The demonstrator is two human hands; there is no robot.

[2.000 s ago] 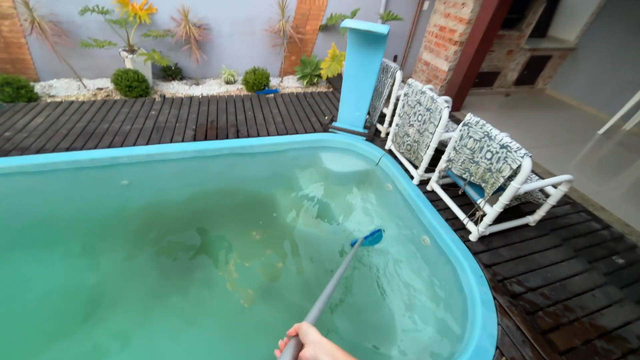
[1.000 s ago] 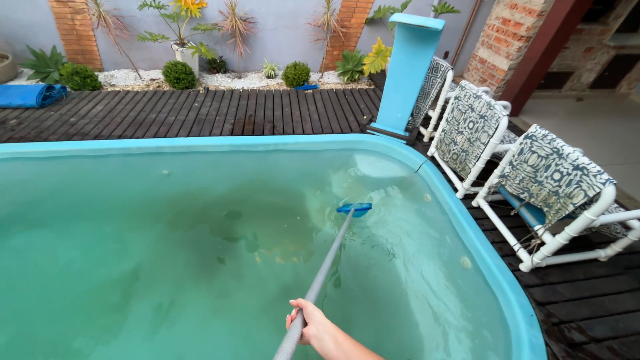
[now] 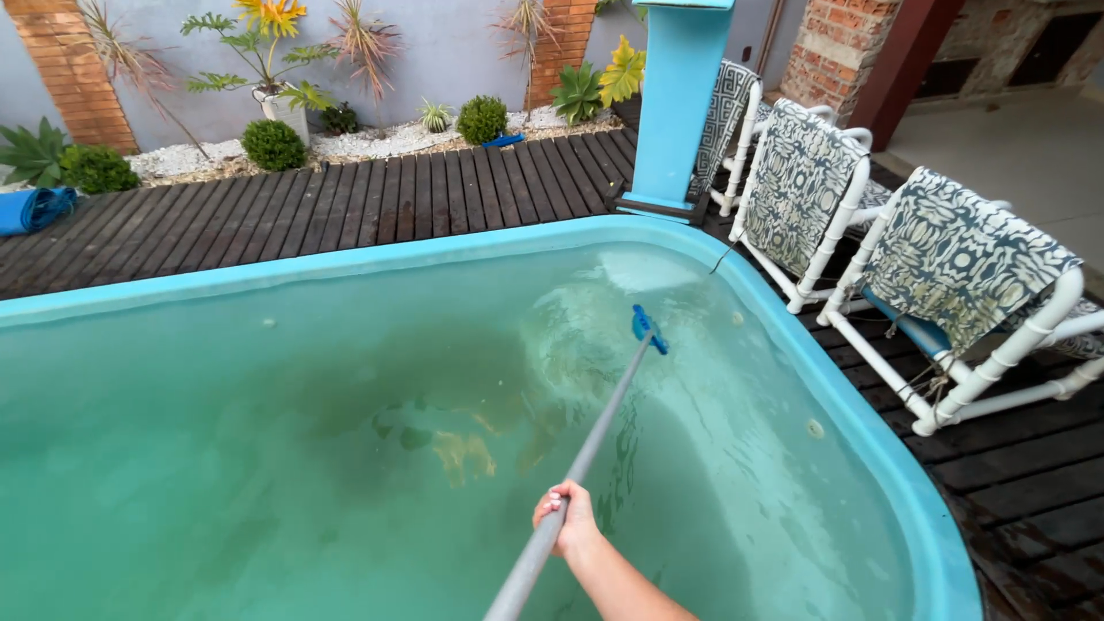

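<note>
My right hand is closed around a long grey pole at the lower middle of the view. The pole runs out over the pool, and at its far end a blue pool-cleaning head is at the water near the far right corner. Its exact depth is hard to tell. Greenish, cloudy water fills the pool, with a darker patch and yellowish marks around the middle. My left hand is out of view, and so is the near end of the pole.
The light-blue pool rim curves around the right. Beyond it stand white-framed chairs with patterned fabric on a dark wooden deck. A light-blue pillar rises by the far corner. A rolled blue cover lies at the far left.
The blue head has turned from lying roughly crosswise to a steeper slant and sits nearer the far right corner of the pool. My right hand keeps hold of the pole. The view has shifted.
</note>
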